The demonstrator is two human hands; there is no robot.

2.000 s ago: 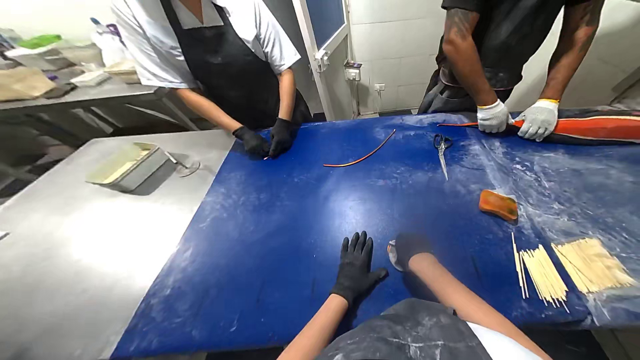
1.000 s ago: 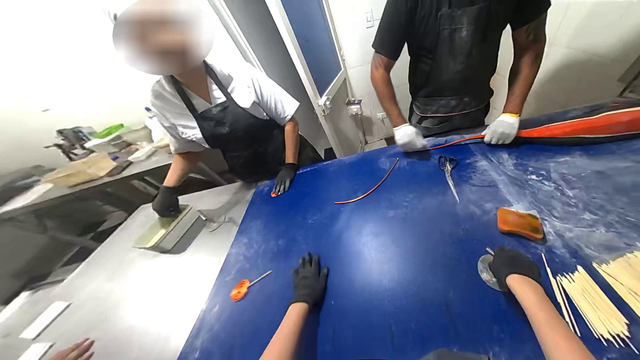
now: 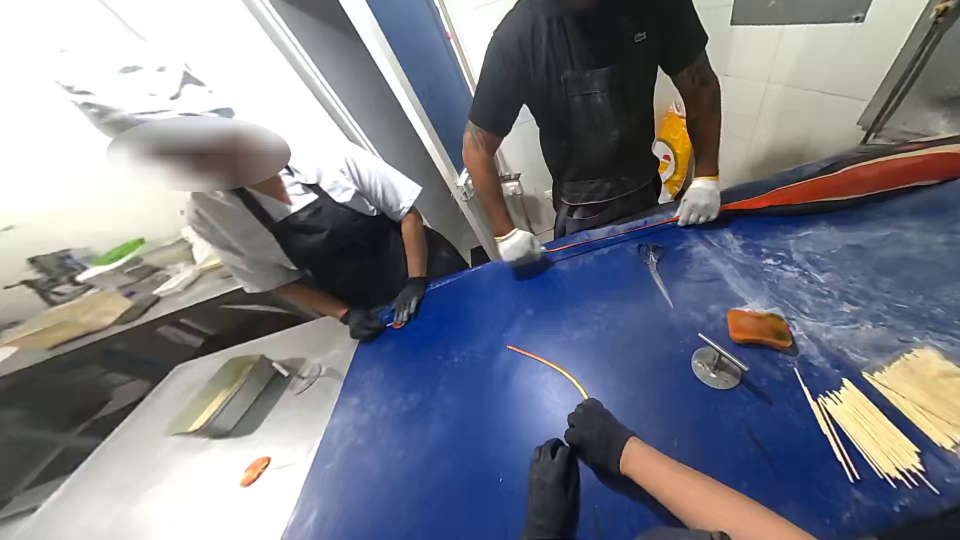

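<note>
My right hand (image 3: pixel 600 439), in a black glove, has its fingers closed on the near end of a thin orange and yellow candy-like strand (image 3: pixel 551 364), which curves away up the blue table. My left hand (image 3: pixel 553 484), gloved in black too, lies beside it with the fingertips near the right hand; whether it touches the strand is hidden. To the right stands a round metal press with a bar handle (image 3: pixel 718 364). Beyond it are an orange block (image 3: pixel 760 328) and scissors (image 3: pixel 655 274). Thin wooden sticks (image 3: pixel 870 431) lie in bundles at the right.
Across the blue table (image 3: pixel 420 420), a co-worker in white gloves draws a thin strand (image 3: pixel 611 238) from a thick striped roll (image 3: pixel 847 184). Another co-worker presses a small orange piece at the far left edge. A metal tray (image 3: pixel 225 397) and an orange piece (image 3: pixel 255 471) sit on the steel table.
My right hand has left the round press and taken hold of the strand. My left hand has moved beside it. The co-worker at left has brought a hand back from the tray.
</note>
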